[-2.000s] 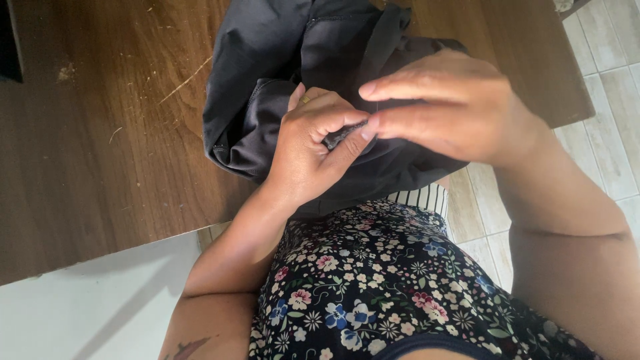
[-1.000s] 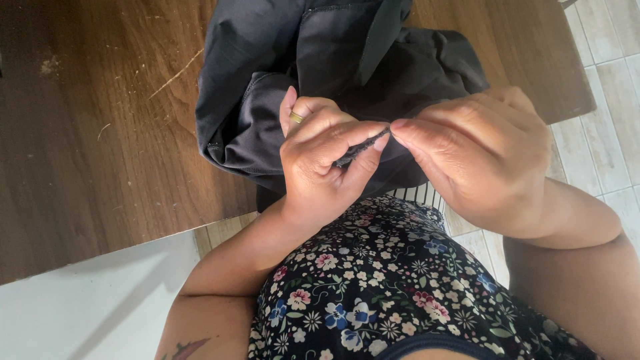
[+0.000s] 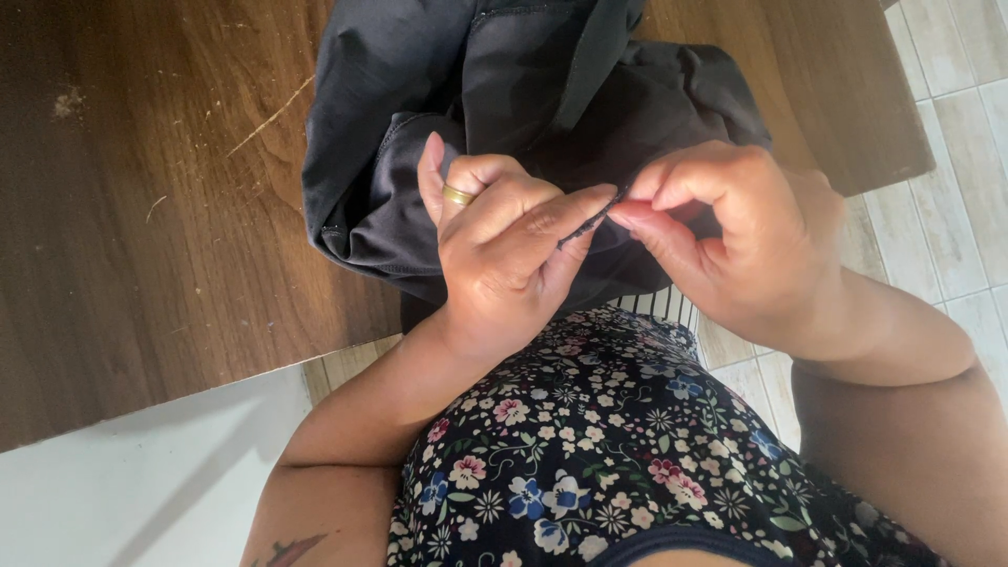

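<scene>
A dark grey cloth garment (image 3: pixel 535 87) with stitched seams lies bunched over the wooden table and hangs over its near edge. My left hand (image 3: pixel 512 236), with a gold-coloured ring, pinches a dark seam or edge of the cloth between thumb and index finger. Close beside it on the right, my right hand (image 3: pixel 724 228) pinches the same edge between thumb and fingertips. The two sets of fingertips almost meet. Whether a needle or thread is between them is too small to tell.
The brown wooden table (image 3: pixel 157 236) has scratches and a pale mark. Its edge runs near my left forearm. A white surface (image 3: pixel 142 472) is at lower left, and light floor tiles (image 3: pixel 929 213) show at right.
My right hand, flatter with fingers extended two seconds ago, has turned and closed its fingertips on the cloth edge beside my left hand. My left hand keeps its pinch.
</scene>
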